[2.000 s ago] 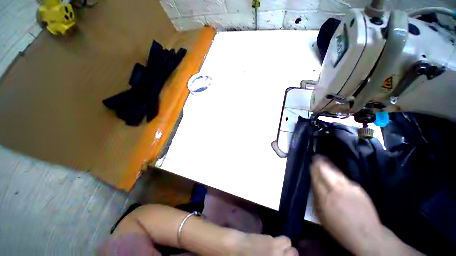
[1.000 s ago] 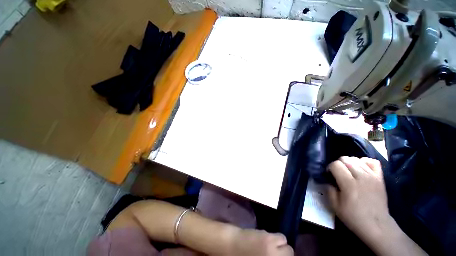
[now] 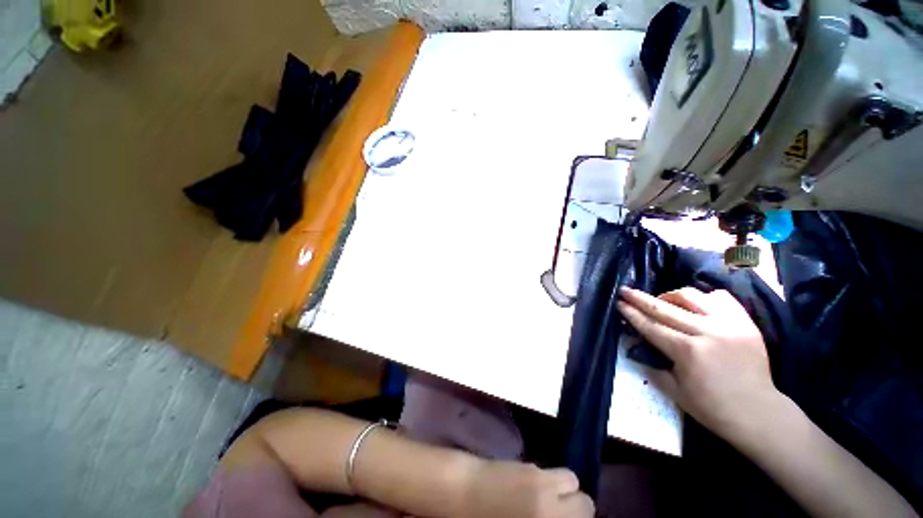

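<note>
A long black band strip (image 3: 590, 354) runs from under the needle area down over the table's front edge. My left hand (image 3: 531, 493) is closed on its lower end at the bottom of the view. My right hand (image 3: 708, 349) lies on the black cloth just below the presser foot (image 3: 632, 221), fingers extended and pointing at the strip's right edge; its grip is not clear. The shiny black garment (image 3: 845, 304) spreads to the right of and under my right hand. The needle tip is too small to make out.
The off-white sewing machine head (image 3: 739, 101) stands at the upper right. A knurled screw (image 3: 742, 256) and a blue part (image 3: 777, 226) are below it. A white ring (image 3: 389, 149) lies on the white table (image 3: 486, 202). Crossed black strips (image 3: 273, 152) lie on cardboard (image 3: 121, 202) at left.
My right hand has gone from bent fingers gripping a raised fold to extended fingers on the cloth near the presser foot. The fold now lies lower. My left hand still holds the strip's lower end.
</note>
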